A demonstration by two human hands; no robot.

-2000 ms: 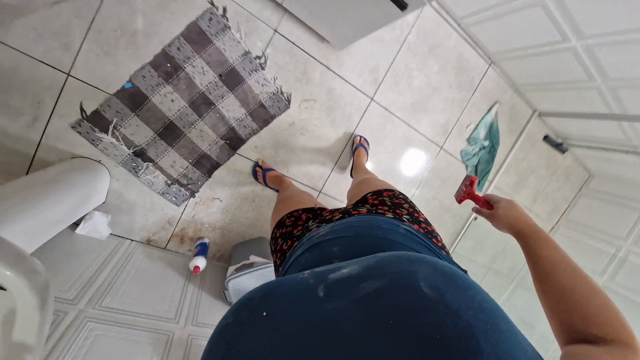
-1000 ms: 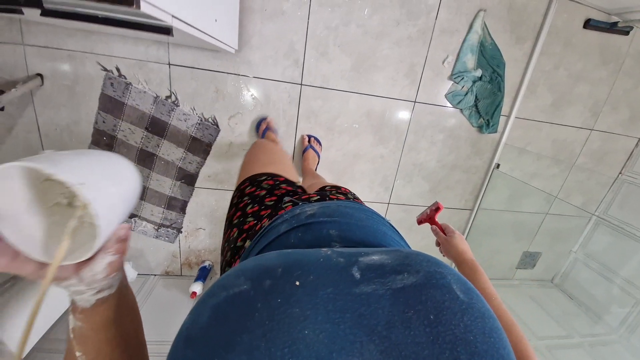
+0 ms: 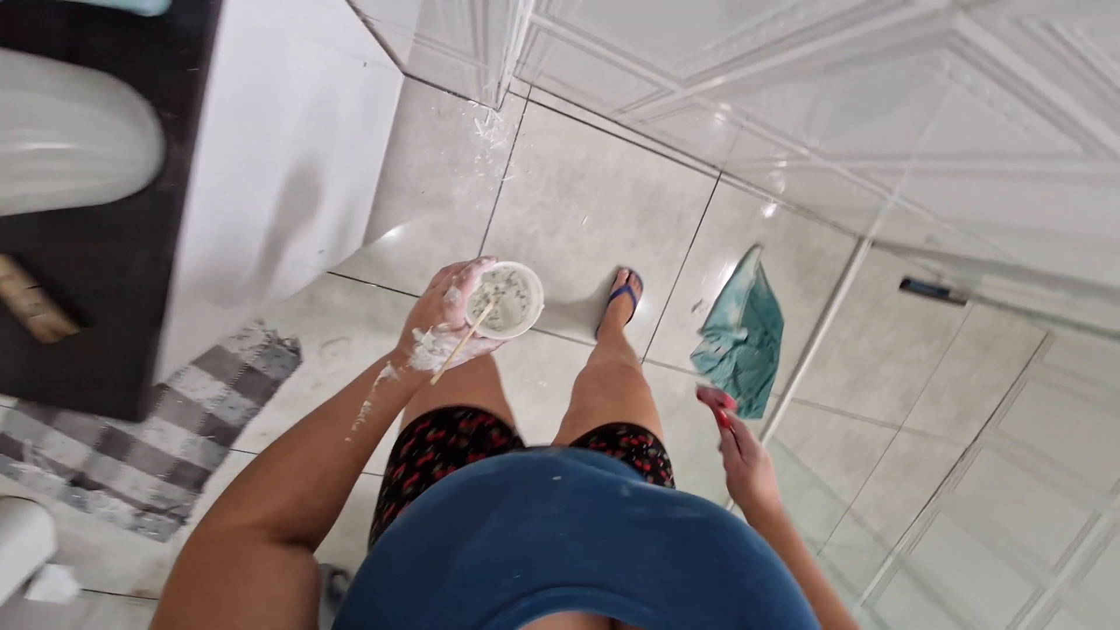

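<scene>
My left hand (image 3: 446,319), smeared with white paste over the palm and wrist, is closed around a white plastic cup (image 3: 525,302). Inside the cup is a whitish mix with dark specks, and a thin wooden stick (image 3: 464,343) leans out over its rim toward my wrist. On the right, my right hand (image 3: 744,459) grips the handle of a small red tool (image 3: 717,404), whose exact kind I cannot tell. Just beyond that tool a crumpled green cloth (image 3: 744,341) lies on the tiled floor.
A dark countertop (image 3: 122,324) with a white basin (image 3: 70,131) stands at the left, above a checked fringed rug (image 3: 197,420). A glass panel's metal rail (image 3: 818,337) crosses the floor at the right. A dark-handled object (image 3: 933,290) lies beyond it. White paneled wall (image 3: 787,105) runs along the top.
My left hand, at the left edge one second ago with the white cup, is now in front of my legs, still holding it. The view has turned. The red tool remains in my right hand.
</scene>
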